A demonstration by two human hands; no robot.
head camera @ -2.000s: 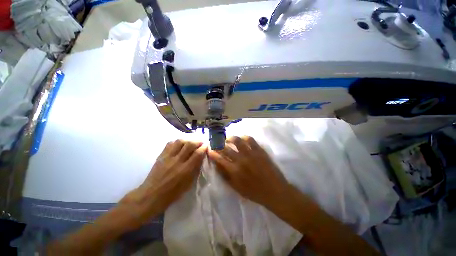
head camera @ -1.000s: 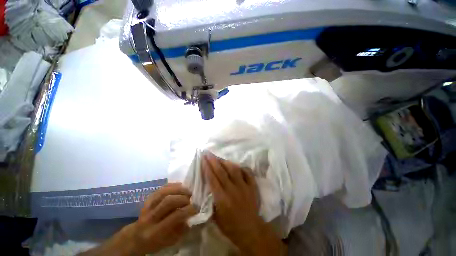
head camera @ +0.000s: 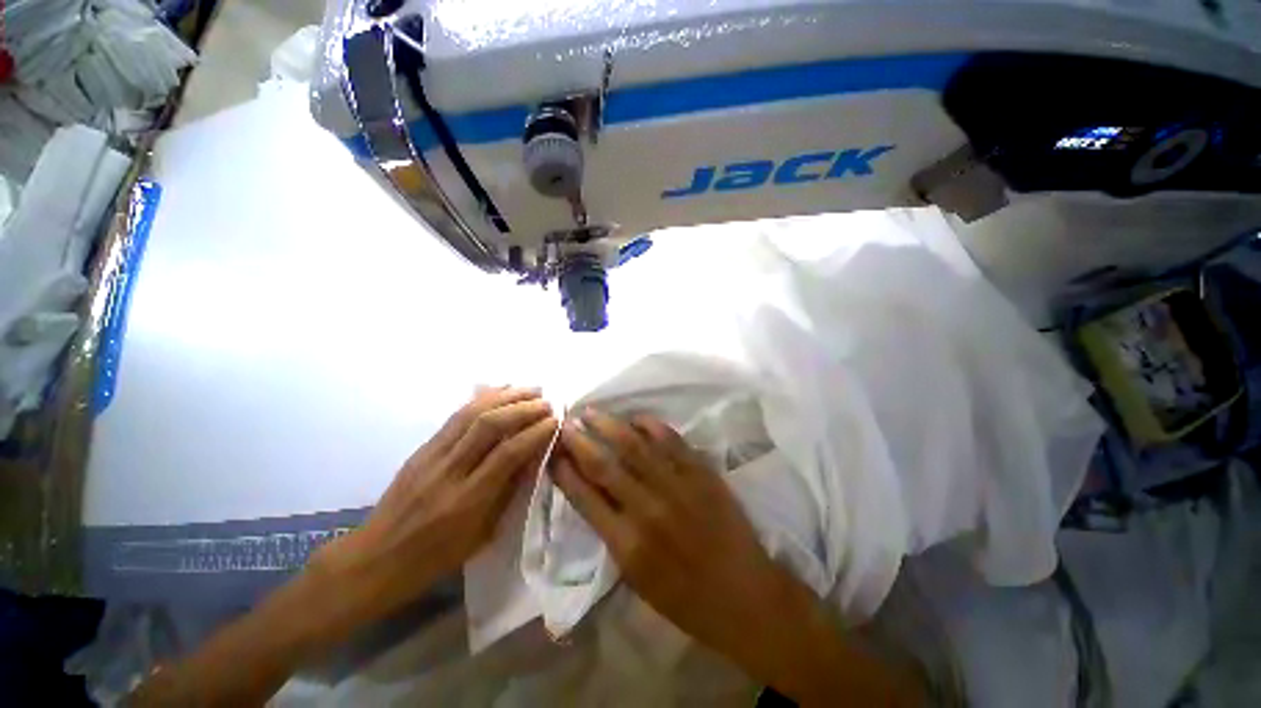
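Observation:
A white garment piece (head camera: 857, 401) lies crumpled on the bed right of centre and hangs over the front edge. My left hand (head camera: 477, 463) and my right hand (head camera: 650, 505) hold its folded edge (head camera: 550, 512) between their fingertips, in front of the needle area. A dark grey cylinder (head camera: 585, 293) hangs before the needle, a little beyond my fingertips. The sewing machine head (head camera: 774, 132) with JACK lettering stands above. The needle itself cannot be made out in the bright light.
A tension dial (head camera: 555, 152) is on the machine face. A ruler strip (head camera: 228, 551) runs along the front edge. A blue strip (head camera: 127, 297) and waiting white pieces (head camera: 53, 263) are at the left. An open box (head camera: 1159, 367) with small items is at the right.
The cloth and hands have come back from the needle toward me. Since one second ago, my left hand has moved forward and both hands now meet at the folded edge. The view has shifted.

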